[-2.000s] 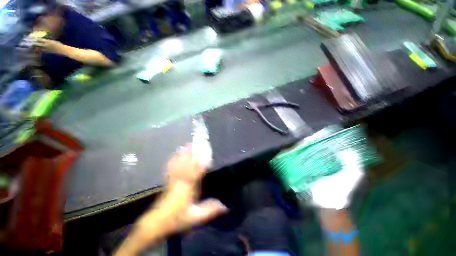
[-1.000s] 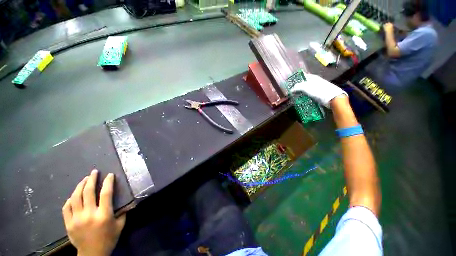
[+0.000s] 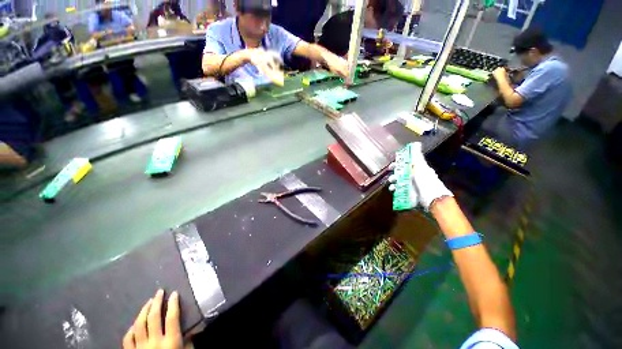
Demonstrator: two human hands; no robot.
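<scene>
A green circuit board [image 3: 404,178] is held upright in my gloved right hand [image 3: 425,183], just in front of the bench edge at the right. The tall dark-grey sheet stack [image 3: 365,144] leans in its red-brown stand [image 3: 346,165] to the left of the board. My bare left hand [image 3: 155,326] rests on the bench edge at the lower left with its fingers apart, partly cut off by the bottom edge, and holds nothing visible. Side cutters [image 3: 290,203] lie open on the black mat across a silvery tape strip [image 3: 312,200].
A carton of clippings [image 3: 374,283] stands below the bench, with a blue cord across it. Boards with green [image 3: 164,155] and yellow parts [image 3: 66,178] lie on the conveyor [image 3: 225,136]. A person [image 3: 256,48] works across the belt, another [image 3: 535,88] at the right.
Since a second ago, the view has tilted up, showing the person across the belt. The held board is now more upright. Earlier my left hand was raised over the bench; it now rests on the edge.
</scene>
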